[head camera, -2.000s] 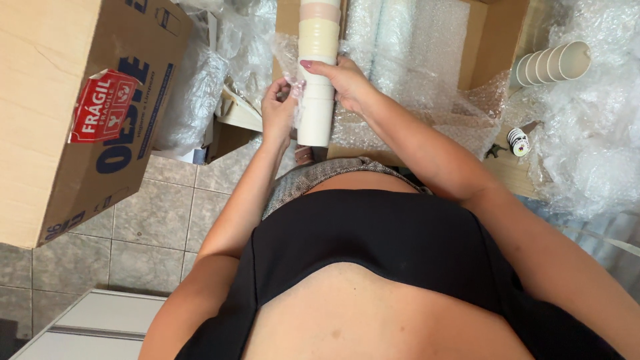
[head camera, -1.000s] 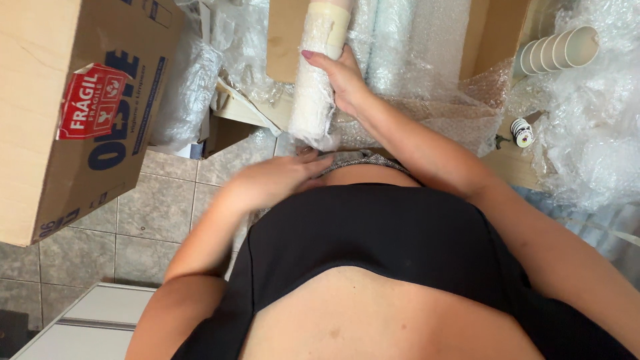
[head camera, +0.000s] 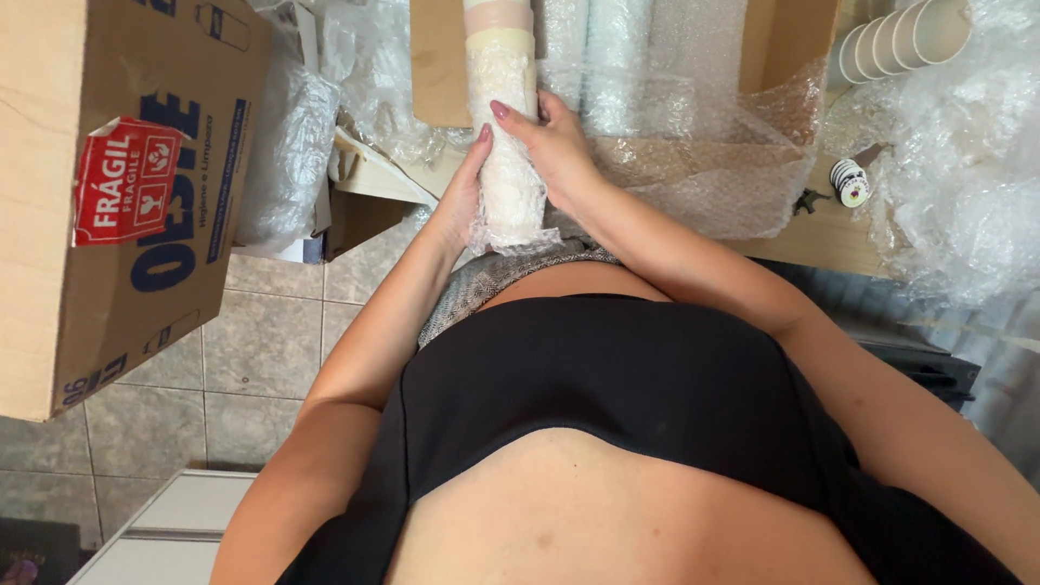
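Note:
A long stack of pale nested cups stands out from the table toward my waist, its near part covered in bubble wrap. My left hand lies along the left side of the wrapped part, thumb on top. From the right, my right hand grips the same part, thumb on top and fingers around the far side. The wrap's loose end bunches at the near tip of the stack. The fingers of my left hand are mostly hidden beneath it.
Bubble wrap drapes over an open cardboard box behind. A large carton with a red fragile sticker stands at left. Right of the box are nested cups, a small striped roll-like stack and crumpled bubble wrap.
Two seconds ago the near end of the stack was bare; bubble wrap now covers it. My left hand swung down toward my waist, then came back up against the wrapped stack.

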